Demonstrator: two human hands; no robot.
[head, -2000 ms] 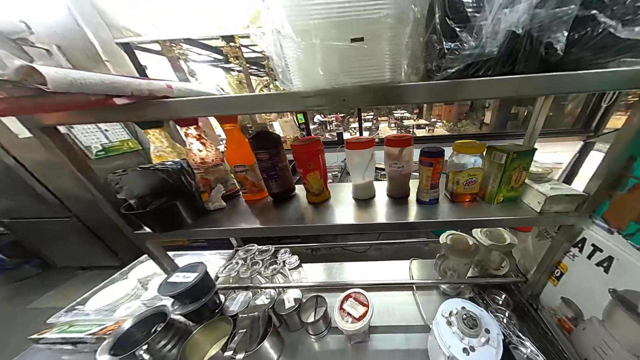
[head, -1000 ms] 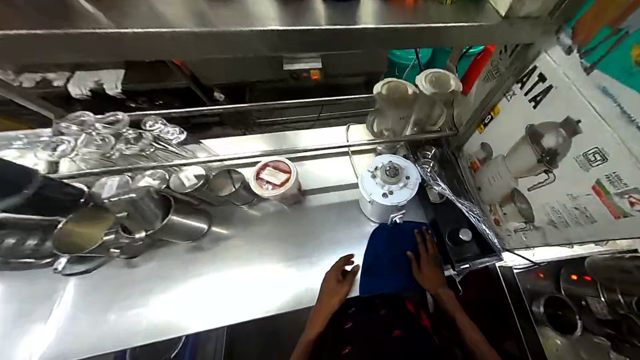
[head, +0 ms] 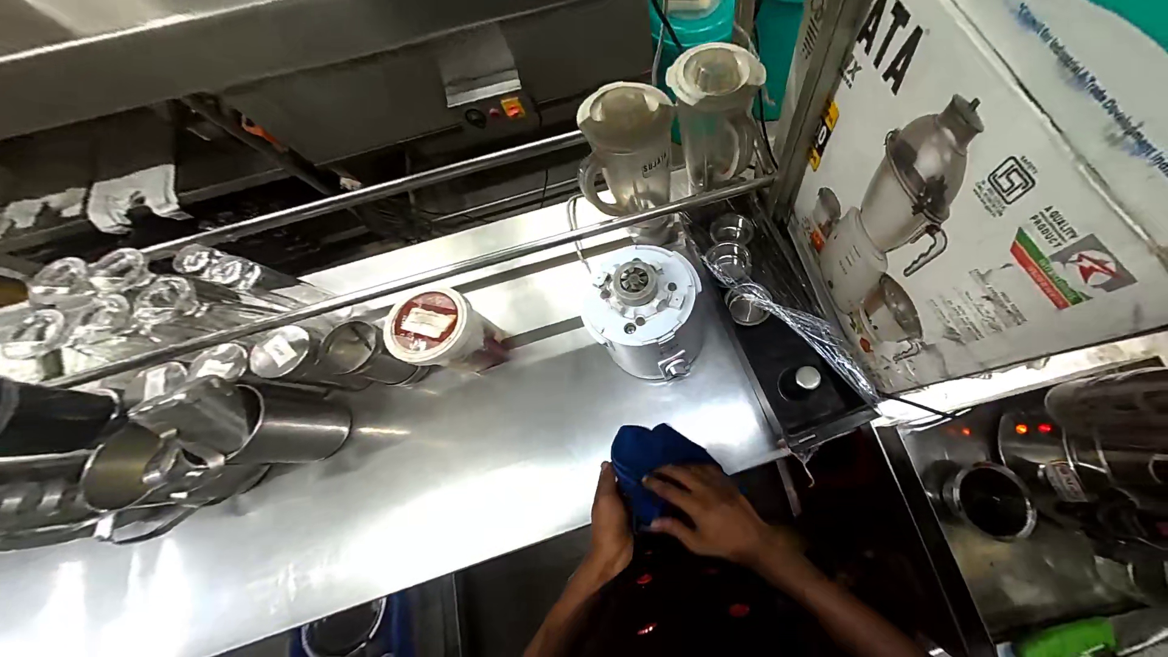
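A blue cloth [head: 652, 465] is bunched between my two hands at the front edge of the steel counter [head: 438, 484]. My left hand [head: 610, 520] grips its left side, and my right hand [head: 707, 511] presses over its right side with bent fingers. Just beyond the cloth stands a white mixer-grinder base [head: 642, 306] with its round coupler facing up and no jar on it. Two blender jars with pale lids, a near one [head: 630, 151] and a far one [head: 716, 114], stand behind the base.
Steel mugs [head: 292, 424] crowd the counter's left. A white tub with a red-labelled lid [head: 438, 328] stands near the rail [head: 493, 255]. Upturned glasses [head: 109, 292] lie behind it. At right are a black tray [head: 812, 392], a printed mixer carton [head: 995, 210] and steel equipment [head: 995, 502].
The view has dropped from the shelf of bottles to the counter. My left hand, apart from the cloth one second ago, now holds it, and the cloth is more bunched.
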